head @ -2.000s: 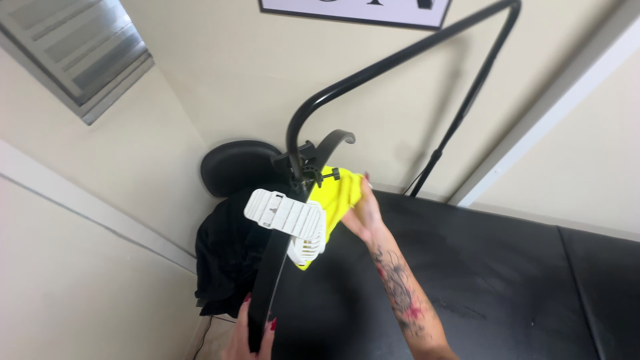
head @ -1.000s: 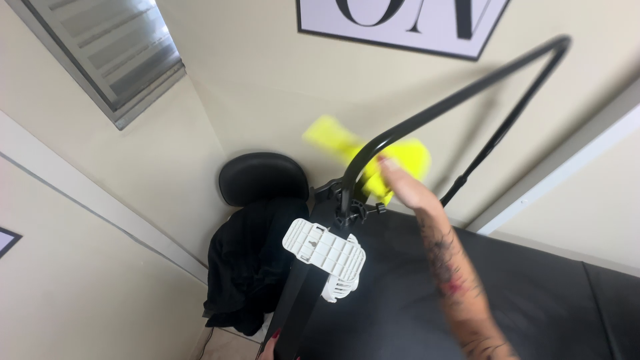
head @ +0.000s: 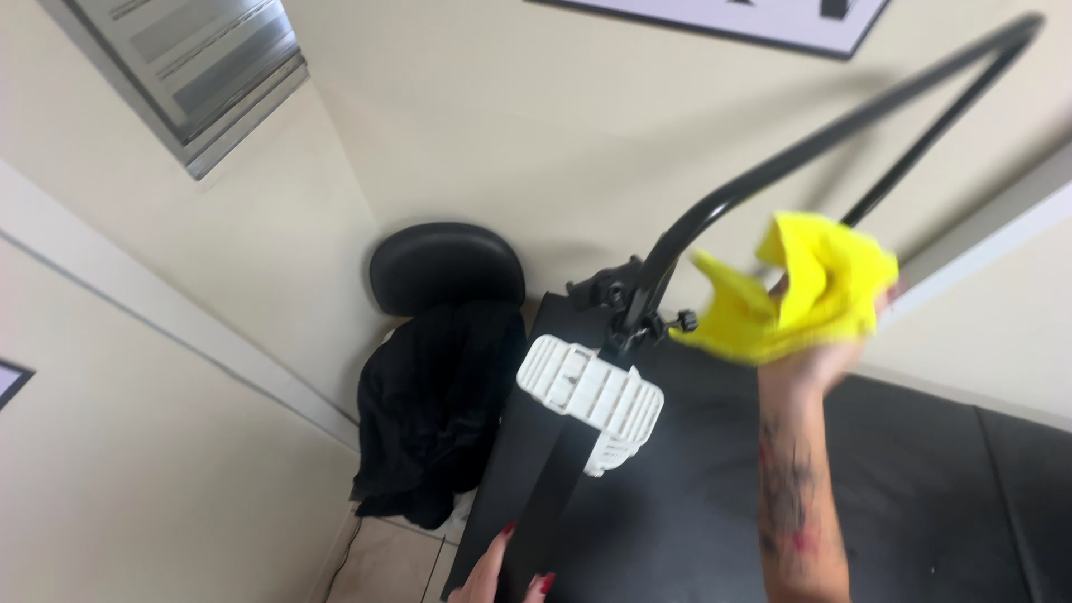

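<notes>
My right hand [head: 825,360] holds a bunched yellow cloth [head: 804,293], raised just right of the bent black metal tube [head: 754,180]. At the bottom edge, my left hand [head: 507,569] grips a flat black bar [head: 553,494], with fingers on both of its sides. A white slotted plastic piece [head: 590,389] sits across the bar. Above it, a black clamp with a knob [head: 641,322] joins the tube and the bar. The cloth's lower left corner is close to the knob; whether they touch I cannot tell.
Below the tube stretches a black padded couch [head: 712,502]. Behind its left end stands a black chair [head: 448,268] with dark fabric [head: 435,402] over it. A framed sign [head: 754,25] and a louvered window [head: 201,75] are on the walls. A thin cable [head: 343,557] lies on the floor.
My right hand and the cloth have moved off the area by the clamp, then from the tube's bend to its right. The cloth is more bunched up. My left hand stays low on the bar.
</notes>
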